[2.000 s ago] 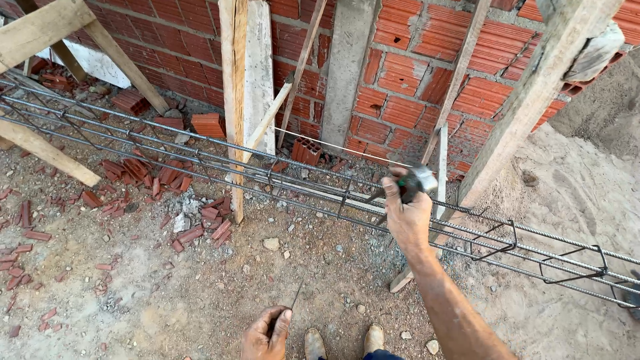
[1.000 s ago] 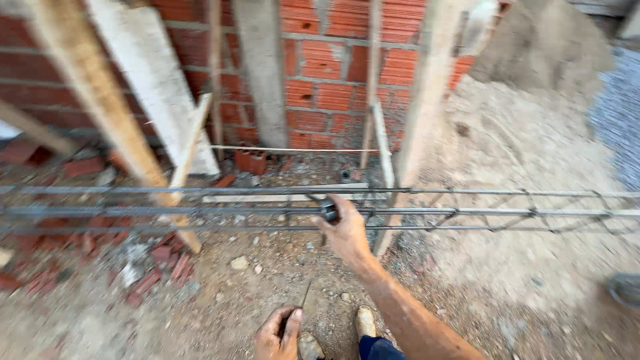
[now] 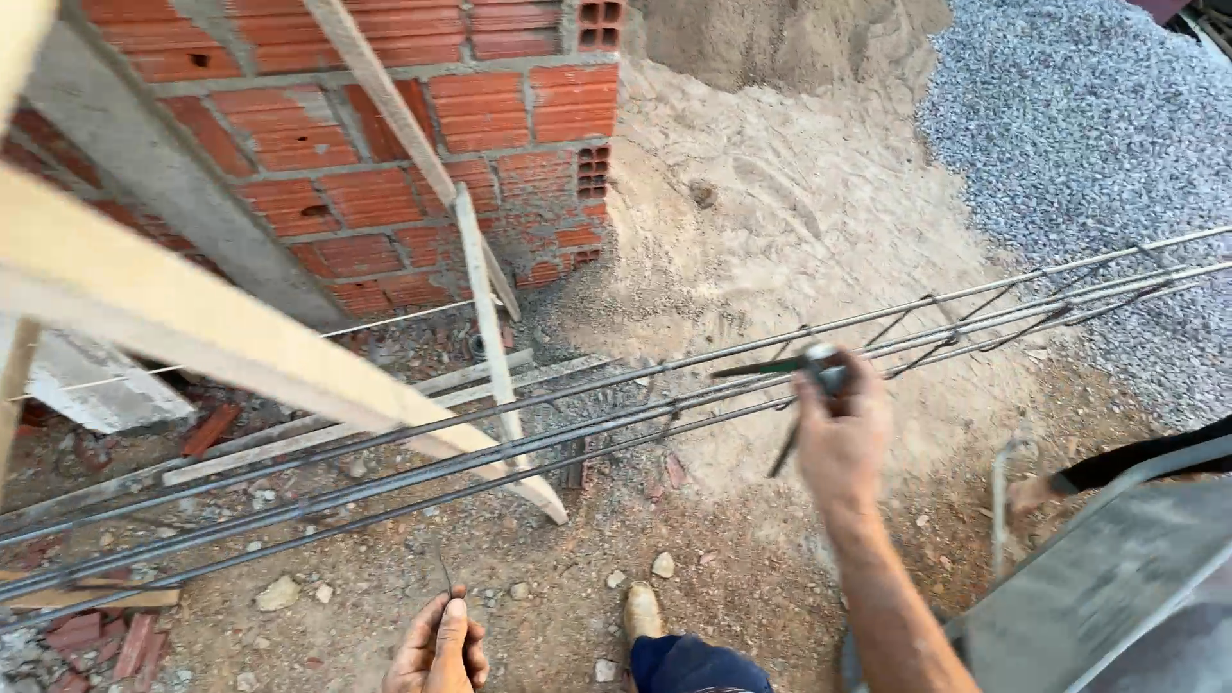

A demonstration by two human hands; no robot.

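Note:
My right hand is closed around a small metallic and dark object, from which a flat dark piece points left and another points down; its exact kind is unclear. It is right over the long rebar cage, whose steel bars and bent stirrups cross the view at a slant. Below the cage, at the bottom, my left hand pinches a thin dark wire between thumb and fingers, with its tip upward.
Slanting wooden boards stand at the left by a hollow-brick wall. Beyond the cage lie sand and a gravel heap. A wheelbarrow is at lower right, beside another person's hand. Broken brick lies lower left.
The view has swung to the right along the cage, bringing in the gravel and wheelbarrow. My right hand has moved rightward along the bars with its object; my left hand still holds the wire.

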